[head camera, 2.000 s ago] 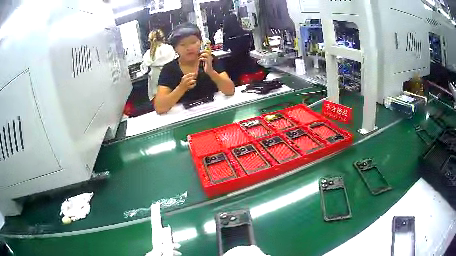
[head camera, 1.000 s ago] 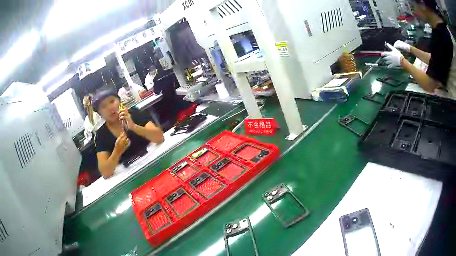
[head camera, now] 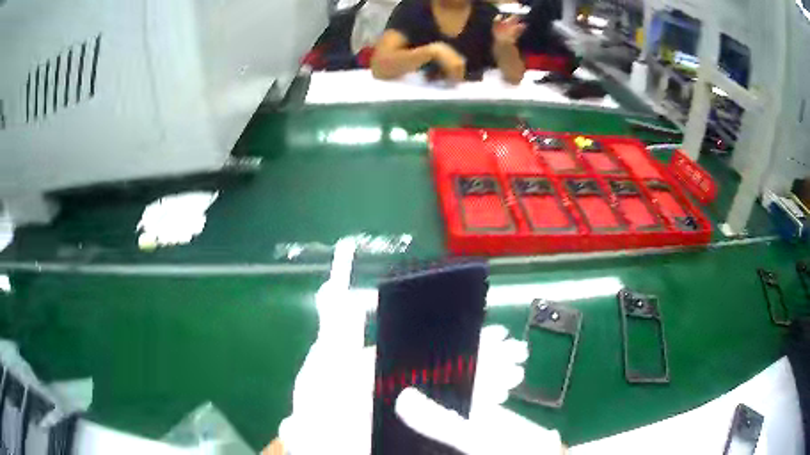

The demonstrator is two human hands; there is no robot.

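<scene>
A thick black ribbed stack of middle frames, with red marks across its edges, stands upright between my two white-gloved hands at the bottom centre. My left hand holds its left side, with one finger pointing up along it. My right hand holds its right side, with the thumb across the front. The lower end of the stack is cut off by the picture's edge. Single middle frames lie on the green belt to the right, one close to my right hand and another beyond it.
A red tray holding frames sits beyond the near belt. A crumpled white cloth and clear film lie left of it. A clear bag is at the lower left. A frame lies on the white surface at right. A person sits opposite.
The view has swung back left and down. Both my hands and the black stack are now in view. The person opposite has lowered one hand.
</scene>
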